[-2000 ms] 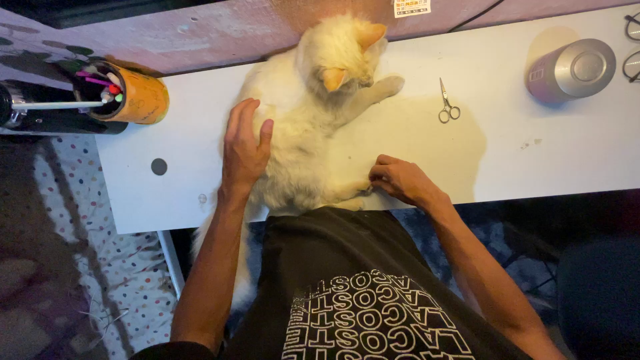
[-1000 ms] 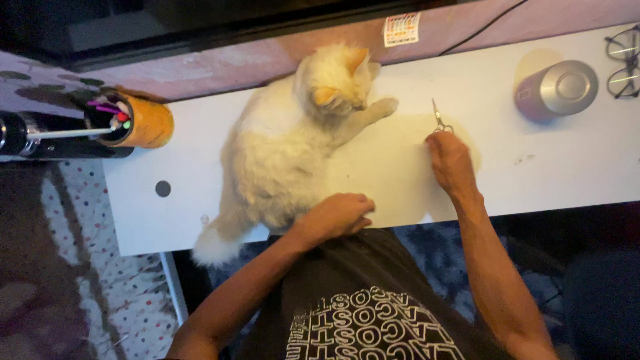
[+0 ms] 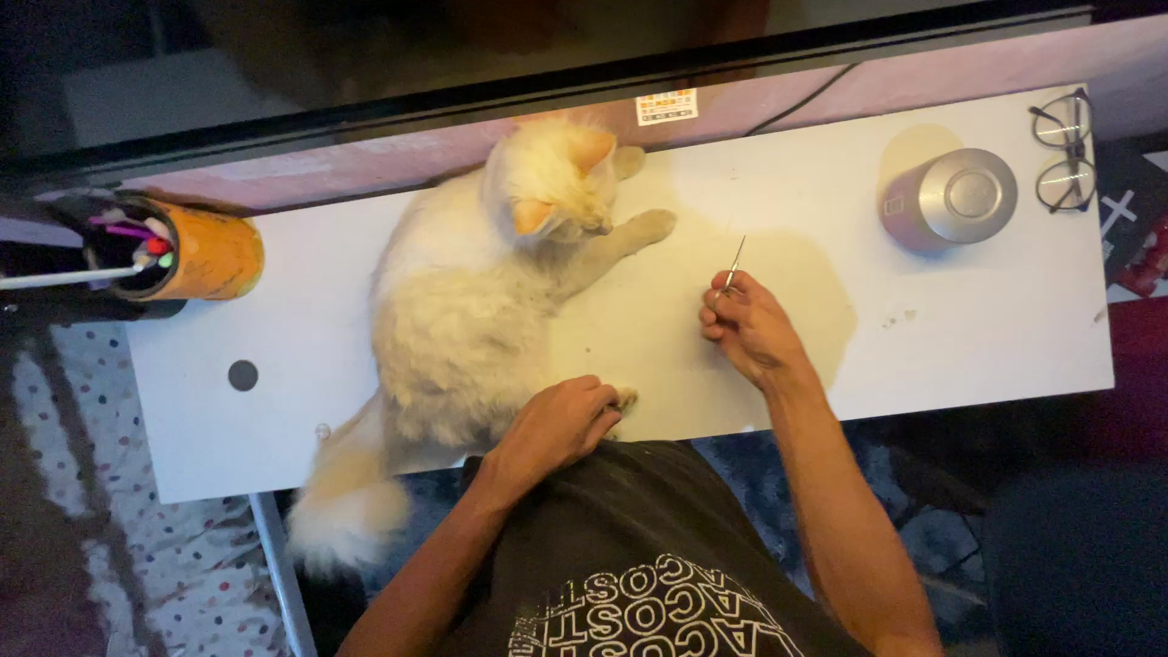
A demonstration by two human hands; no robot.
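A cream-coloured long-haired cat [image 3: 465,310] lies on the white tabletop [image 3: 301,283], its head near the wall and its tail hanging over the front edge. My left hand [image 3: 561,420] is closed around one of the cat's paws [image 3: 626,398] at the table's front edge; the paw tip shows beyond my fingers. To the right of the cat, my right hand [image 3: 744,328] holds small metal scissors [image 3: 735,260] just above the table, with the blades pointing away from me. My fingers cover much of the scissor handles.
An orange pen holder [image 3: 214,251] with several pens stands at the left, behind a dark round spot [image 3: 243,376]. A silver cylindrical object [image 3: 949,201] and eyeglasses [image 3: 1066,151] are at the right. A dark screen [image 3: 547,55] overhangs the back; a cable [image 3: 808,99] runs along the wall.
My left hand has moved from the cat's back to its paw at the front edge. My right hand has left that edge and picked up the scissors, which lay on the table.
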